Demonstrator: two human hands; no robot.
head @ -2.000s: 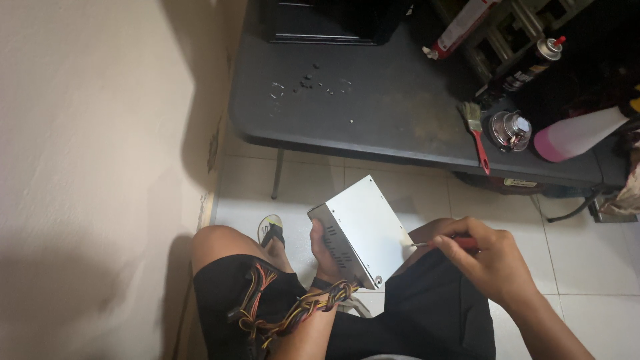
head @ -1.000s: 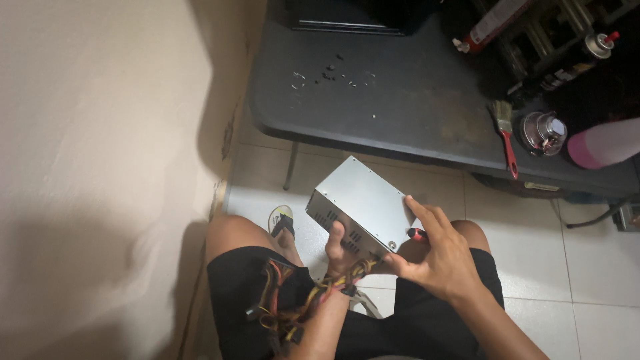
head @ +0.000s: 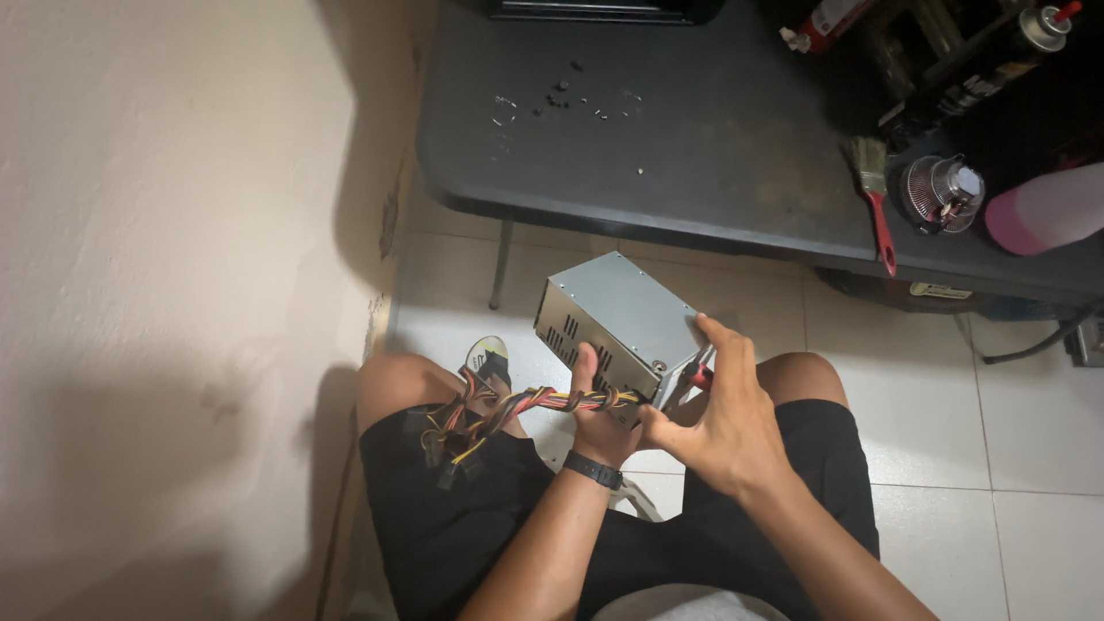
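A computer power supply unit (head: 630,302) in a grey metal case is held tilted above my lap. My left hand (head: 604,414) supports it from below, its thumb up against the slotted side. The fingertips of my right hand (head: 733,405) grip the right end of the case at a top corner and a lower edge. A red-handled tool (head: 700,376), probably a screwdriver, shows between my right palm and the case; its tip is hidden. From the unit's lower corner a twisted bundle of coloured cables (head: 535,401) runs left across my left hand and over my thigh.
On the dark table (head: 716,190) lie small screws (head: 562,86), a red-handled paintbrush (head: 878,216), a round metal CPU cooler (head: 940,194), a spray can (head: 975,78) and a bottle of pink liquid (head: 1044,211). The table edge runs just beyond the unit. A wall (head: 190,259) stands at left.
My right hand has moved from working the red-handled tool at the case's corner to gripping the case's end, the tool now against the palm. The unit has turned, showing more of its slotted side.
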